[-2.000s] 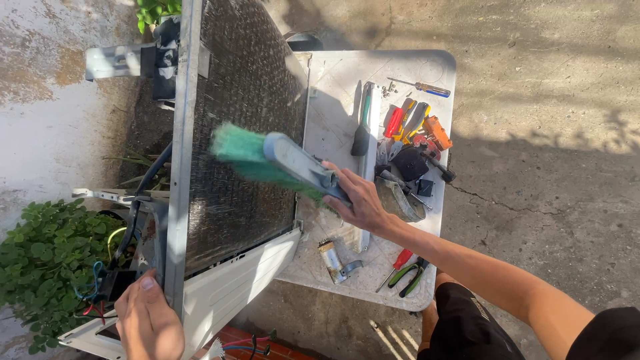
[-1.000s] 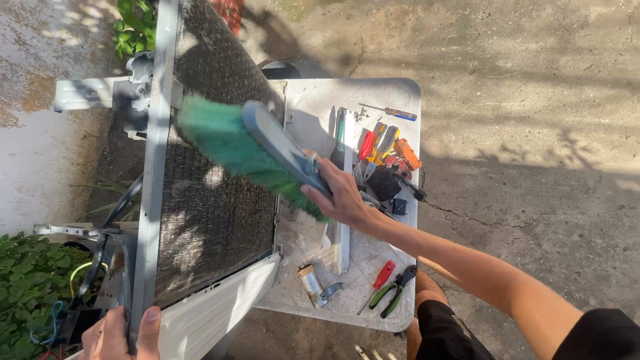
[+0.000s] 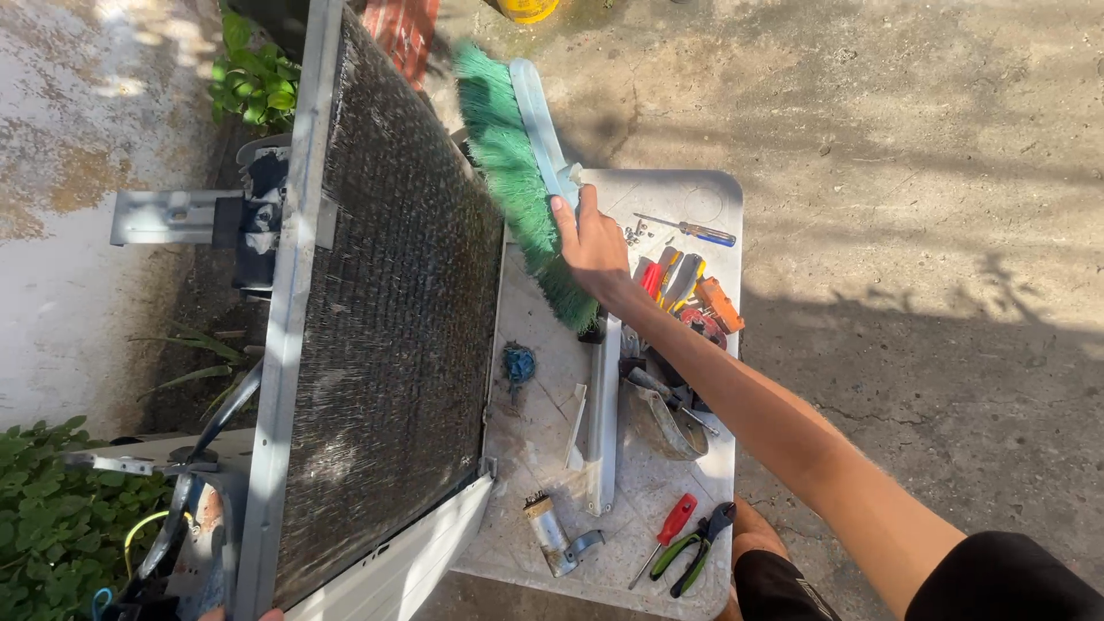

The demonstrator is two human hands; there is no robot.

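Note:
My right hand (image 3: 595, 246) is closed round the grey-blue back of a brush with green bristles (image 3: 504, 151), held over the far part of the table, at the right edge of a dark finned condenser coil (image 3: 388, 302). The coil stands tilted in a metal frame (image 3: 289, 319) with a white panel (image 3: 414, 552) along its near edge. Of my left hand (image 3: 269, 615) only fingertips show at the bottom edge, at the lower end of the frame; its grip is mostly hidden.
The white table (image 3: 526, 302) holds a blue-handled screwdriver (image 3: 707, 234), pliers (image 3: 694, 552), a red-handled screwdriver (image 3: 677, 520), a cylindrical capacitor (image 3: 549, 530), a metal strip (image 3: 606, 414) and a blue crumpled thing (image 3: 518, 364). Wires and a bent tube (image 3: 228, 410) lie left of the frame, near leafy plants (image 3: 52, 509).
The brush in my right hand has moved off the coil's face to its right edge, towards the far side. My left hand has largely dropped out of view at the bottom.

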